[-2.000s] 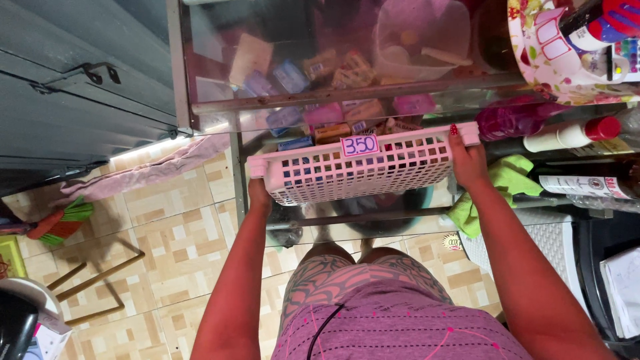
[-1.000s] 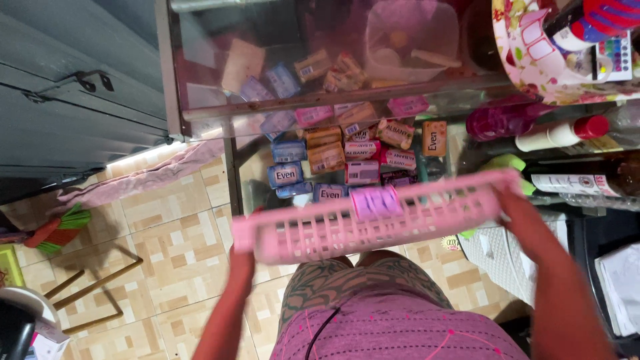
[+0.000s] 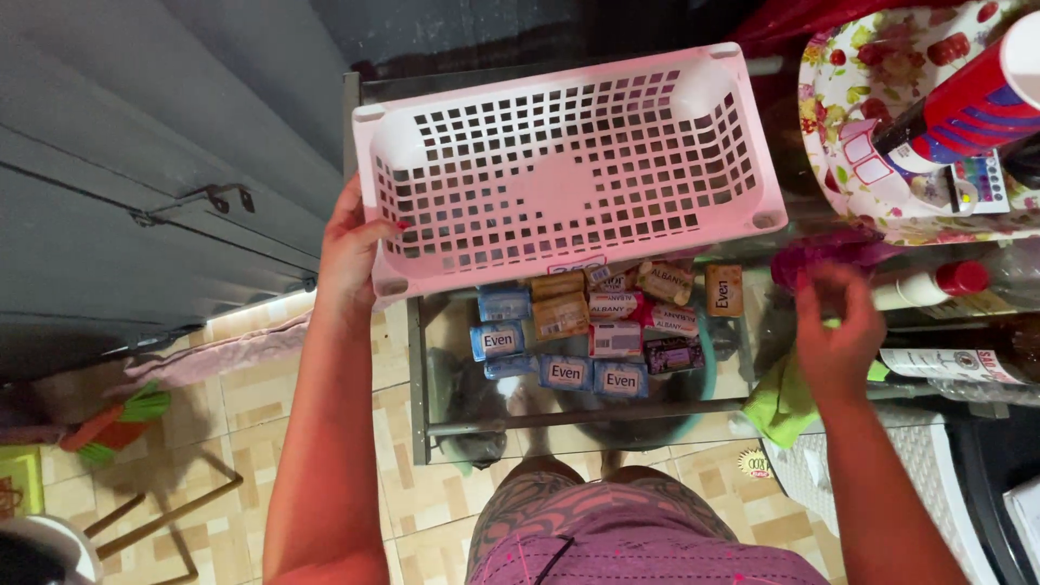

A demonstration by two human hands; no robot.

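My left hand [image 3: 353, 252] grips the left end of a pink plastic basket [image 3: 561, 191], its thumb over the rim. The basket's open side faces me, and nothing lies in it. Below its lower edge, several wrapped soap bars [image 3: 565, 374] in blue, orange, pink and purple lie on a glass shelf. One orange bar [image 3: 723, 290] stands apart at their right. My right hand [image 3: 837, 333] is off the basket, over the shelf's right side near a purple bottle [image 3: 800, 262] and a green cloth [image 3: 780, 402]. Its fingers are bent; whether they touch anything is unclear.
A floral tray [image 3: 825, 130] at the upper right carries a red and blue can [image 3: 967, 101]. White and dark bottles [image 3: 951, 366] lie along the right side. A grey metal door [image 3: 122, 162] stands at left. A metal rail [image 3: 585, 421] edges the shelf near my legs.
The basket has moved up and away from me, and its open side now shows. My right hand has let go of it and moved to its lower right. The soap bars are uncovered.
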